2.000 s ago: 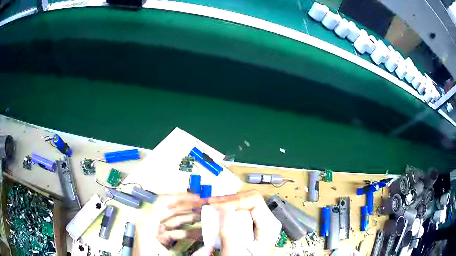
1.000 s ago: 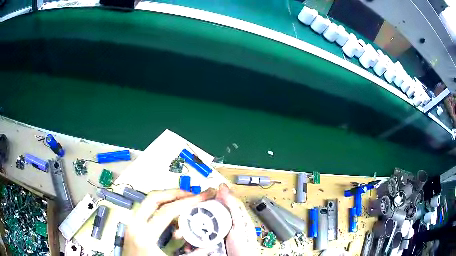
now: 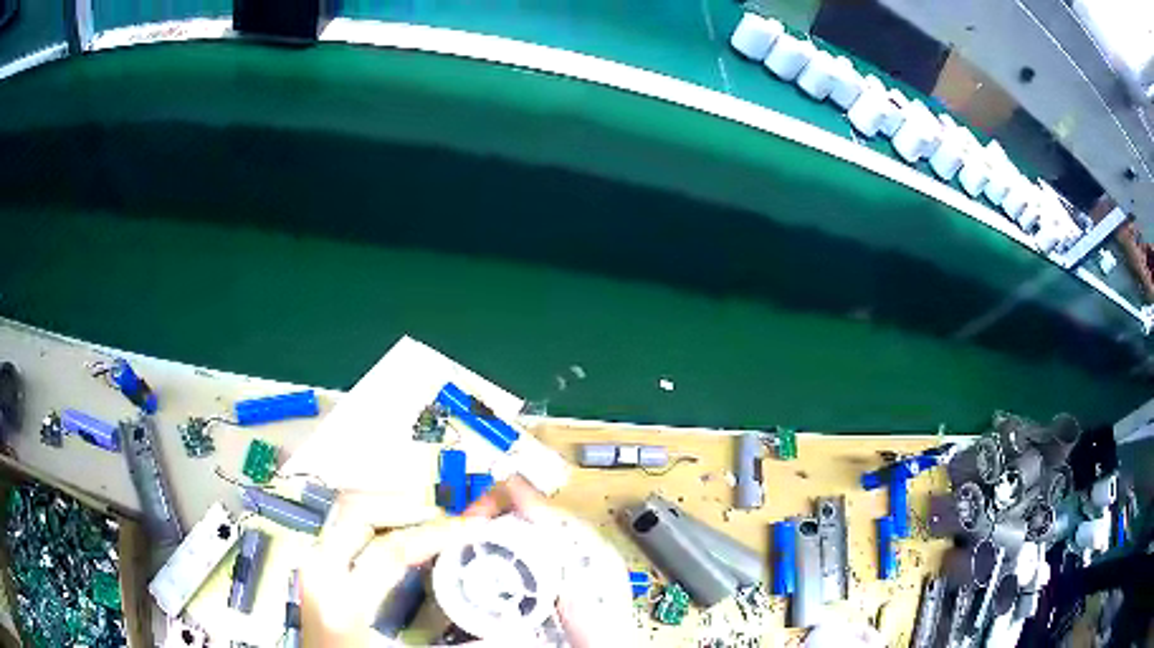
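A round white disc with slots and a central hub is held low in the middle of the view, its face turned up to the camera. My left hand grips it from the left and my right hand from the right. Both hands are overexposed and cut off by the bottom edge. A dark cylindrical part shows beside the disc under my left hand. Blue cells lie just beyond my fingers on a white sheet.
Grey housings, more cells and green boards lie on the tan bench. Grey round parts are piled at right. A carton of green boards stands at left. A green belt runs beyond; white units line the far side.
The white part, edge-on and partly covered by my fingers two seconds ago, now shows its slotted round face. Since one second ago, it and my hands have shifted slightly left and down.
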